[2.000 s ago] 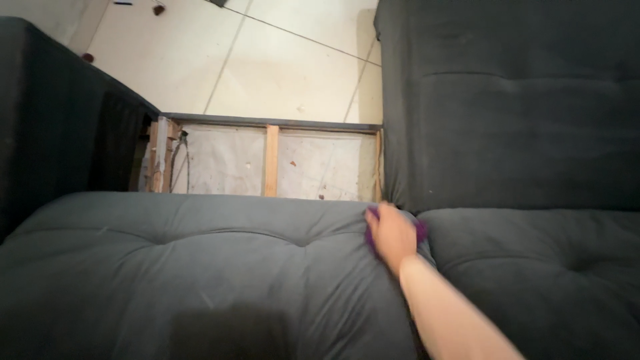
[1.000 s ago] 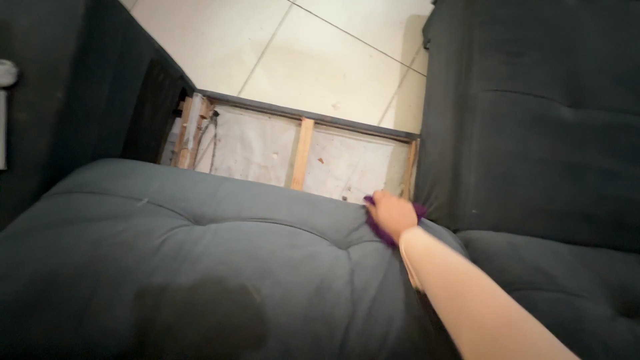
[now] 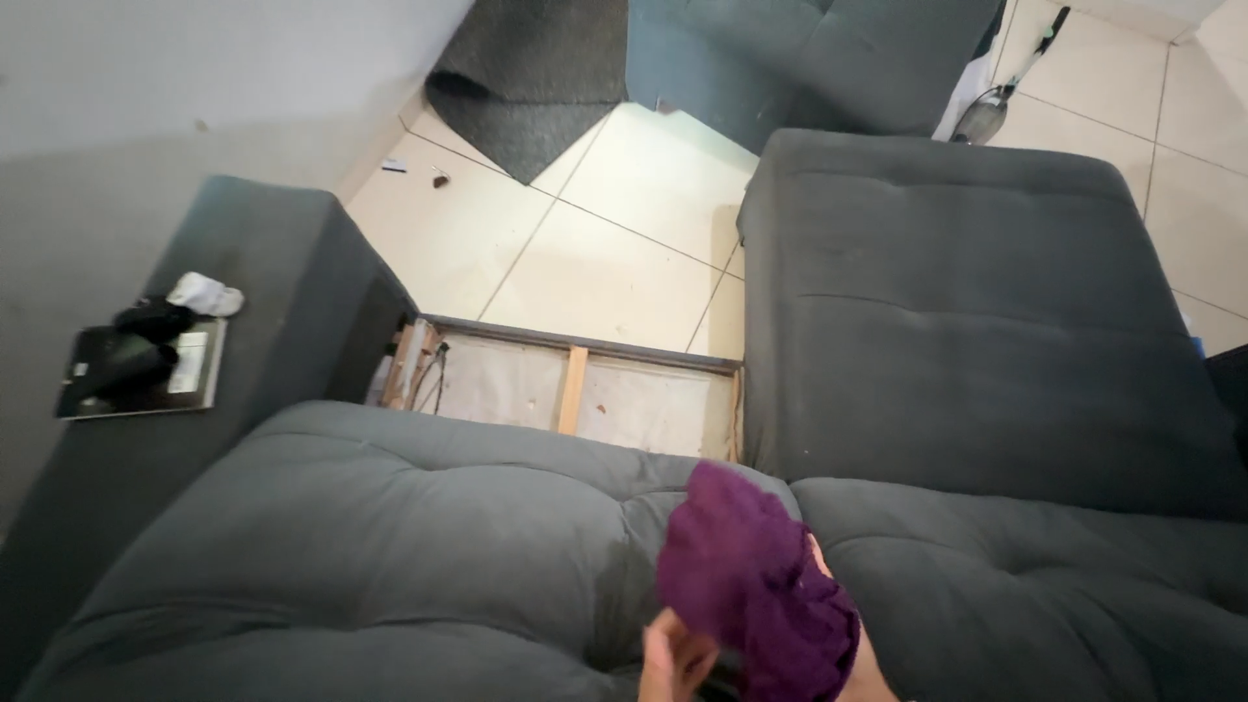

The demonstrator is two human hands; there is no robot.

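Observation:
A bunched purple cloth (image 3: 741,575) is held up over the grey sofa's back cushion (image 3: 468,526), near the seam with the cushion beside it. My right hand (image 3: 846,624) is mostly hidden behind the cloth and holds it from the right. At the cloth's lower left edge is my left hand (image 3: 675,651), its fingers bent by the fabric; whether they grip it is unclear. Beyond the cushion lies a sofa frame with a wooden slat (image 3: 573,390). A tufted grey seat section (image 3: 946,322) lies to the right of that frame.
The sofa's armrest (image 3: 292,244) on the left bears a flat dark object (image 3: 205,375), black items and a white item (image 3: 205,294). Small debris (image 3: 441,178) lies on the tiled floor. A dark mat (image 3: 546,78) and another grey sofa piece (image 3: 721,58) are farther off.
The purple cloth has come up off the cushion's edge toward me and shows far more of itself. My left hand has come into view. The view has widened.

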